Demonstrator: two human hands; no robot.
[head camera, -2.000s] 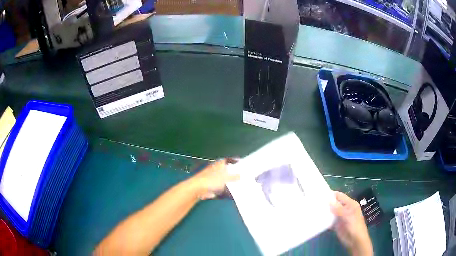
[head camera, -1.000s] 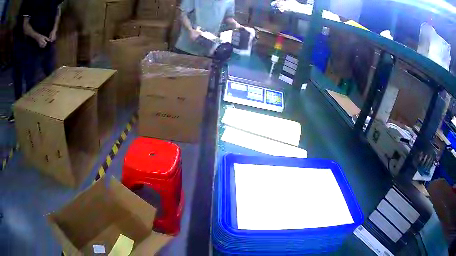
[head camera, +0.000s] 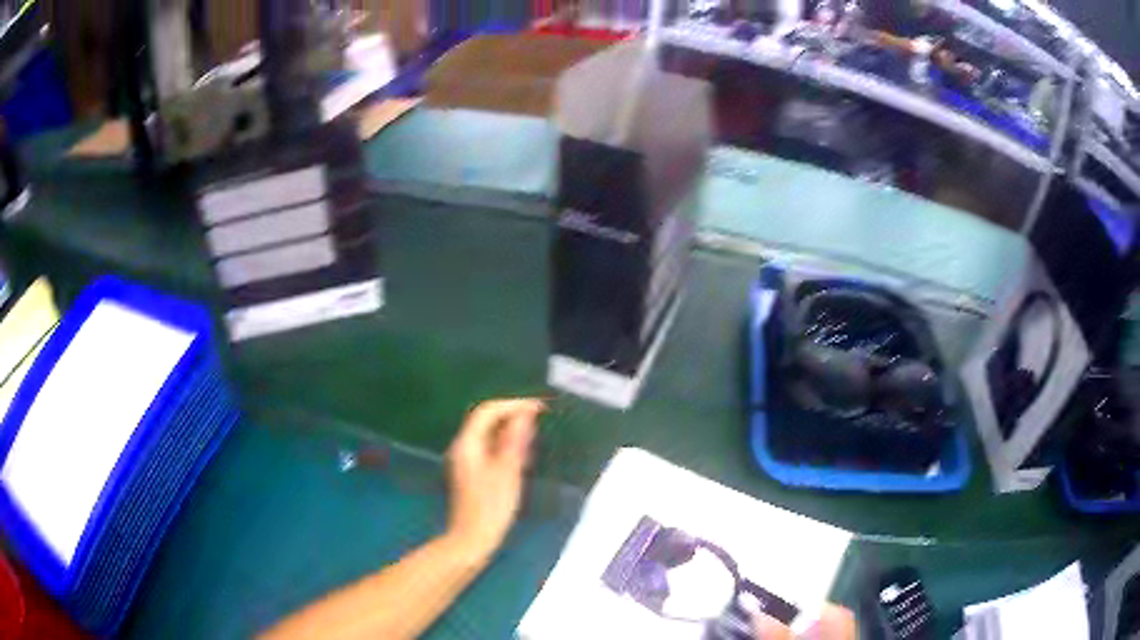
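A white retail box (head camera: 681, 538), blurred, with a headphone picture on its upward face, is at the lower edge; its depth is hidden. My right hand (head camera: 813, 623), cut off by the picture's edge, holds its near right part. My left hand (head camera: 490, 475) is off the box, to its upper left above the bench, with curled fingers and nothing visible in it. A tall black and white retail box (head camera: 598, 275) stands open-topped beyond my hands.
Stacked blue trays (head camera: 156, 438) are at left. A black box with pale bars (head camera: 294, 238) stands back left. Headphones (head camera: 863, 363) lie in a blue tray (head camera: 863, 478) at right, beside another box (head camera: 1031, 375). A black card (head camera: 903, 603) and leaflets (head camera: 1031, 615) are lower right.
The view swung left to the floor cartons and stool, then back to the bench. Compared with two seconds ago, my left hand has let go of the white box, which sits lower in view.
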